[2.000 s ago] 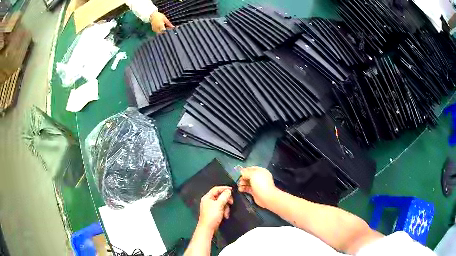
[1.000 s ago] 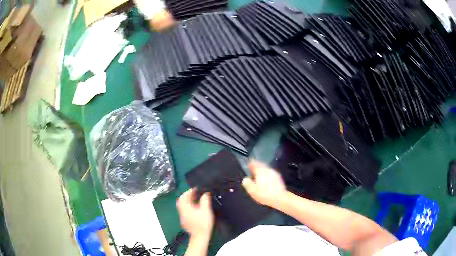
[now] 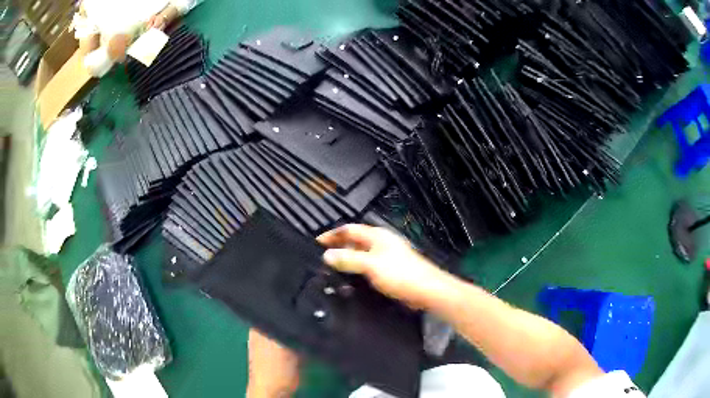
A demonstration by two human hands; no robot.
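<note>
A black panel (image 3: 268, 268) is held up tilted in front of me, with a few light dots on its face. My right hand (image 3: 362, 253) is at its upper right edge, fingers bent over the edge. My left hand is hidden behind the panel; only the left wrist and forearm show below it. Black panels (image 3: 257, 183) stand overlapped in fanned rows just beyond. A clear plastic bag (image 3: 117, 315) with dark contents lies to the left.
More panel rows (image 3: 537, 140) fill the right and far bench. White scraps (image 3: 58, 179) and a cardboard carton (image 3: 58, 74) are at far left. Another person's hands and arms (image 3: 117, 35) are at the top left. Blue stools (image 3: 623, 326) stand at right.
The panel has been lifted off the bench and tilted up. My right hand has moved to its upper edge, and my left hand has gone behind it. The view has swung to the right.
</note>
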